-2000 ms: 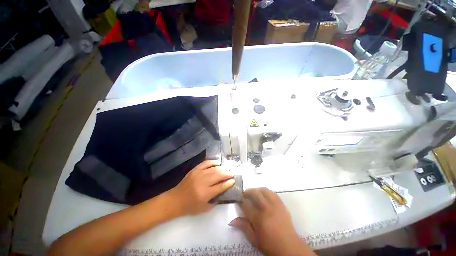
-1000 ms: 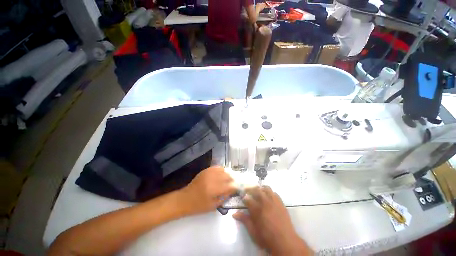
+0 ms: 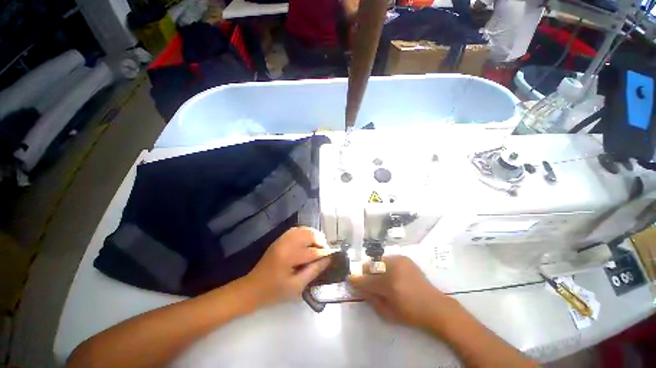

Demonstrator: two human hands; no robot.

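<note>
A dark navy garment piece point(image 3: 194, 194) with grey strips lies flat on the white table, left of the sewing machine head point(image 3: 381, 165). Its narrow grey edge band point(image 3: 336, 292) lies below the needle area, with a dark fold of cloth above it. My left hand point(image 3: 288, 264) pinches the dark fold just left of the needle area. My right hand point(image 3: 395, 287) is at the right end of the band, beside the presser area, its fingers on the cloth. The needle tip is hidden in bright light and behind cloth.
A yellow-gold tool point(image 3: 573, 296) lies on white paper right of the machine, near a black switch panel point(image 3: 624, 274). A pale blue trough point(image 3: 288, 108) and an upright brown rod point(image 3: 363, 57) stand behind the head. A person in dark red point(image 3: 313, 21) is beyond.
The fingers have drawn a little apart, and a dark fold now shows between them. My right hand has shifted right and up beside the needle area. The camera view has also shifted.
</note>
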